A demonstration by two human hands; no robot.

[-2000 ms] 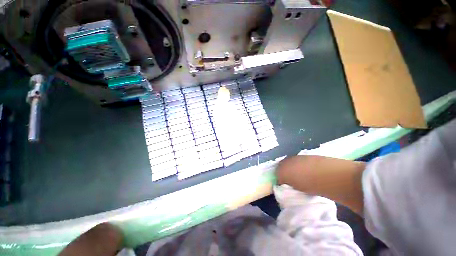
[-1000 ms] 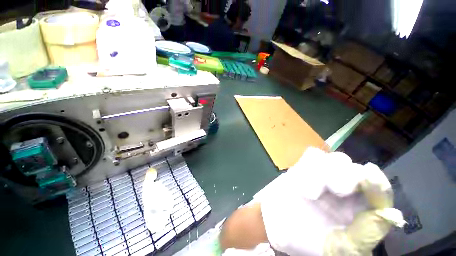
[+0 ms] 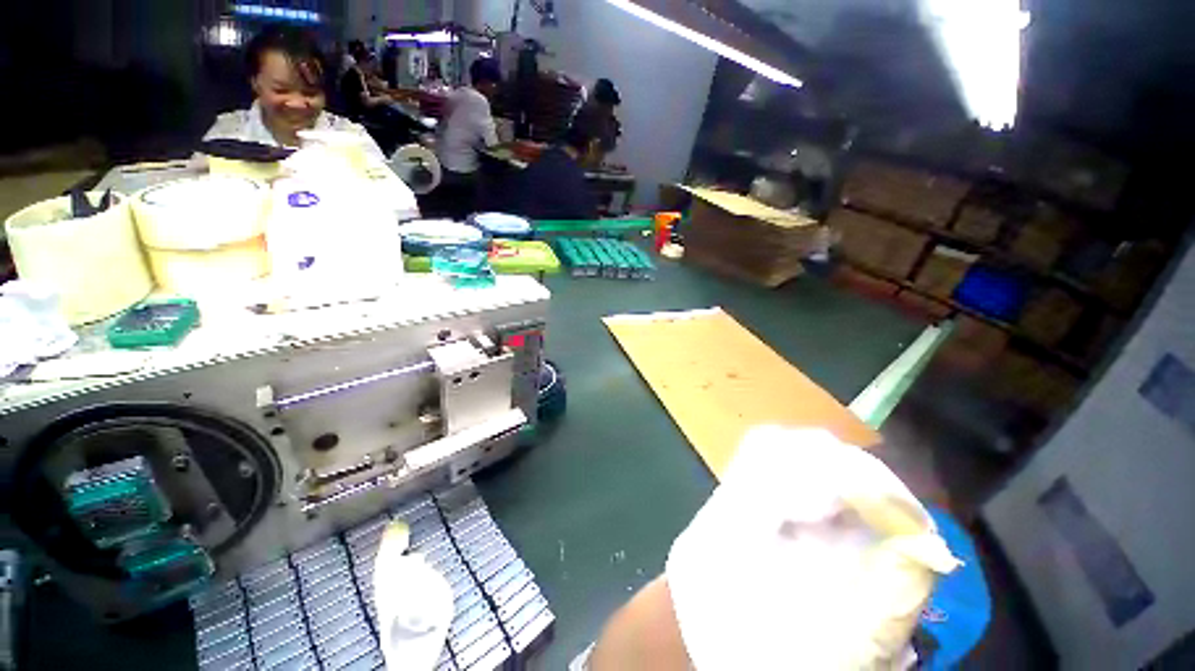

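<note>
A hand in a white glove with cream-coloured fingertips, apparently my left hand (image 3: 806,564), is raised at the lower right. Its bare wrist shows at its lower left. The fingers look curled, but glare hides whether they hold anything. I cannot make out my right hand. Silver-grey blocks (image 3: 308,613) lie in tight rows on the green mat before the machine. A loose white glove piece with a yellow tip (image 3: 413,606) lies on them. The grey machine (image 3: 360,393) has a dark round head (image 3: 249,459) with teal-edged fixtures (image 3: 118,509).
A cardboard sheet (image 3: 727,374) lies beyond the gloved hand. Tape rolls (image 3: 203,236) and a white bottle-like container (image 3: 334,243) stand on the machine. Teal parts (image 3: 603,257) and a cardboard box (image 3: 747,243) are farther back. A blue stool (image 3: 967,590) is at right. A person faces the bench behind the machine.
The view has swung up and right from the blocks to the room. The gloved hand has come up from the bench edge and now sits slightly lower and left than a second ago.
</note>
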